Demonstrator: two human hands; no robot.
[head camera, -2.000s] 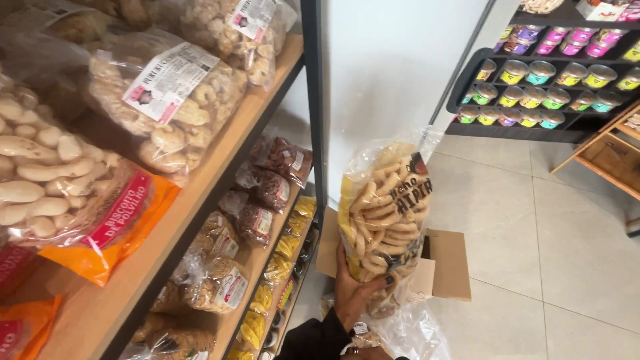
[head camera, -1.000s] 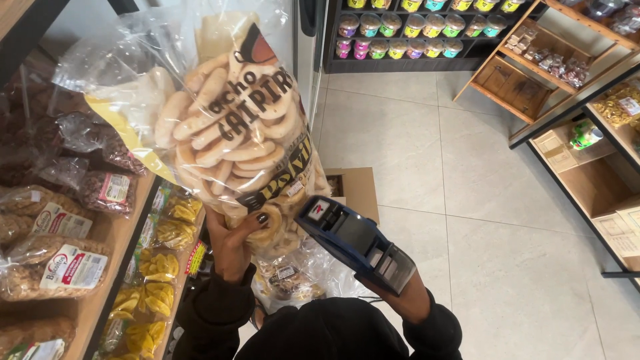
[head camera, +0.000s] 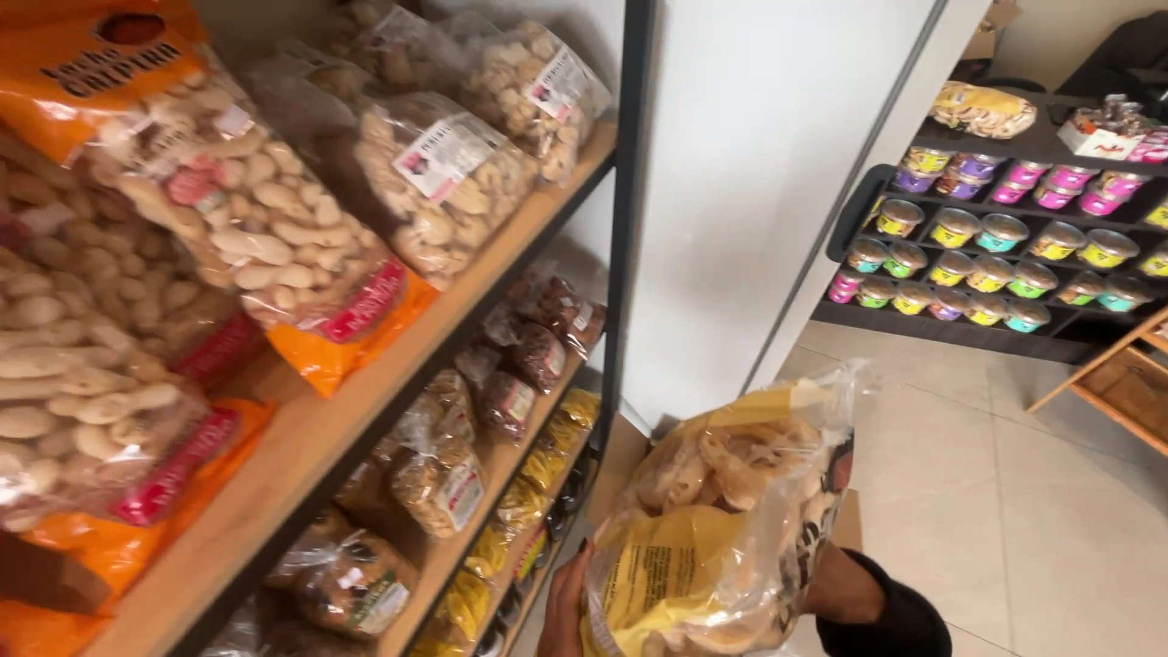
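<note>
A clear and yellow plastic bag of ring-shaped biscuits (head camera: 730, 511) is held low at the centre right, its yellow printed side partly facing me. My left hand (head camera: 564, 602) grips the bag's lower left side, with only some fingers showing. My right hand (head camera: 844, 589) is at the bag's right side, mostly hidden behind it; the wrist and a black sleeve show. To the left, orange-trimmed bags of puffed biscuits (head camera: 283, 228) stand and lean on the upper wooden shelf (head camera: 356, 401).
Labelled snack bags (head camera: 447, 182) fill the shelf's far end. Lower shelves hold brown bags (head camera: 438, 465) and yellow packets (head camera: 465, 607). A dark rack of small tubs (head camera: 990, 274) stands beyond the tiled floor (head camera: 940, 456). A cardboard box (head camera: 620, 461) sits behind the held bag.
The bag has turned from its front print to its yellow printed side. The handheld labelling device seen in my right hand one second ago is out of sight. The view has swung back toward the shelves.
</note>
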